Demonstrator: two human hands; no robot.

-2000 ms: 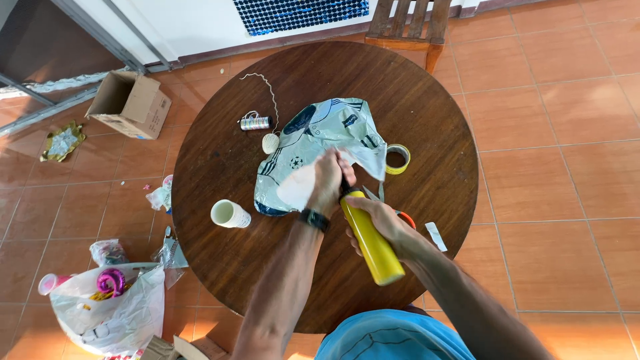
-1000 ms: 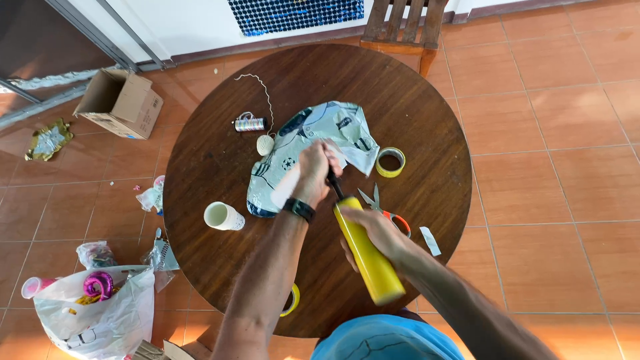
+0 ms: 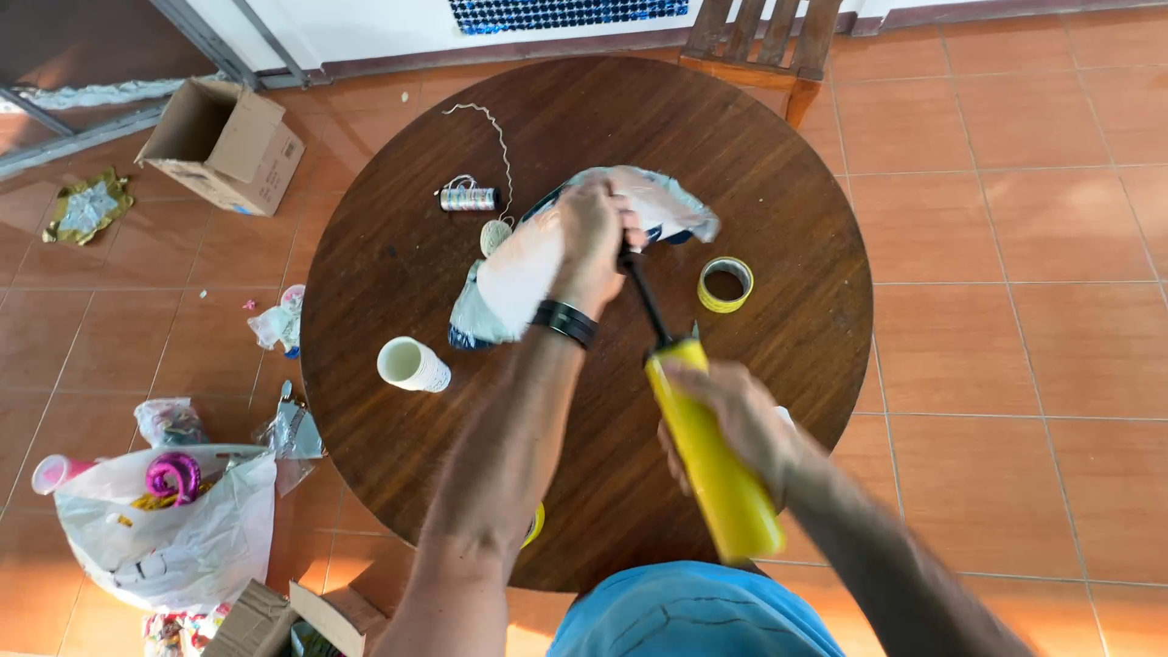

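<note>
My right hand (image 3: 730, 411) is wrapped around the yellow barrel of a hand balloon pump (image 3: 716, 465), whose black rod shows between my hands. My left hand (image 3: 598, 237), with a black band on the wrist, is closed at the rod's other end. It also lies against a partly inflated foil balloon (image 3: 680, 205), white and pale blue with dark patches. Whether the pump's tip sits in the balloon is hidden by my left hand. A yellow tape roll (image 3: 726, 285) lies right of the balloon. Scissors are mostly hidden behind the pump.
On the round wooden table (image 3: 383, 228) are stacked paper cups (image 3: 413, 364), a striped spool (image 3: 468, 198) and a ball of string (image 3: 495, 237). A wooden chair (image 3: 762, 55) stands at the far edge. Cardboard box (image 3: 228, 151) and white plastic bag (image 3: 173, 538) are on the floor at left.
My hands have drawn apart, baring more of the pump's black rod. The balloon's surface looks shifted and bunched under my left hand. The scissors, visible a second ago, are now mostly covered.
</note>
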